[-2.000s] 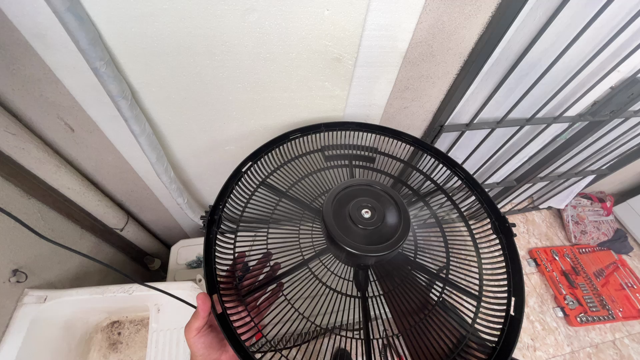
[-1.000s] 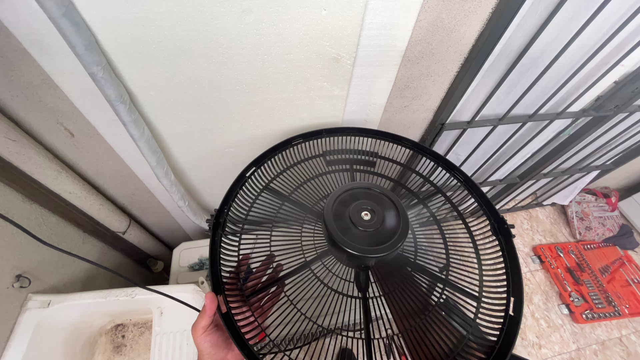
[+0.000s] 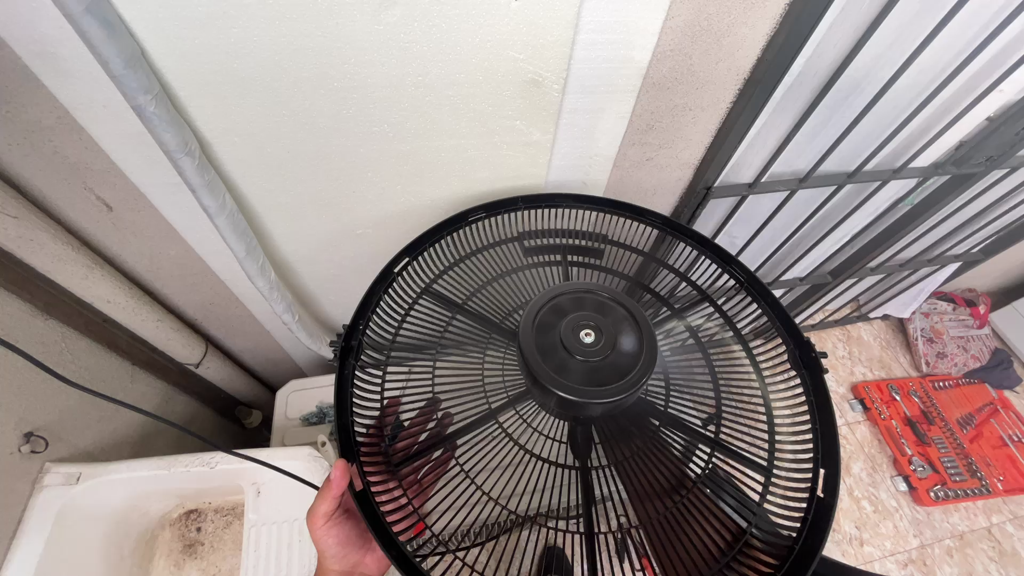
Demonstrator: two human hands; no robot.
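A large round black fan grille (image 3: 486, 352) fills the lower middle of the head view, tilted, with a black central hub (image 3: 588, 342) and a small metal fastener at the hub's middle. Thin ribs run out to a thick outer rim. My left hand (image 3: 346, 520) grips this rim at the lower left, thumb outside and fingers spread behind the ribs, where they show through the slots. Through the grille I make out parts of the floor and a dark shoe tip. The grille's bottom edge lies outside the view. My right hand is not in view.
A stained white sink (image 3: 272, 472) is at the lower left, beside a black cable (image 3: 172, 424). Pipes run along the wall. On the tiled floor at right lie an open red socket tool case (image 3: 932, 424) and a patterned bag (image 3: 944, 332), near a metal barred gate (image 3: 840, 178).
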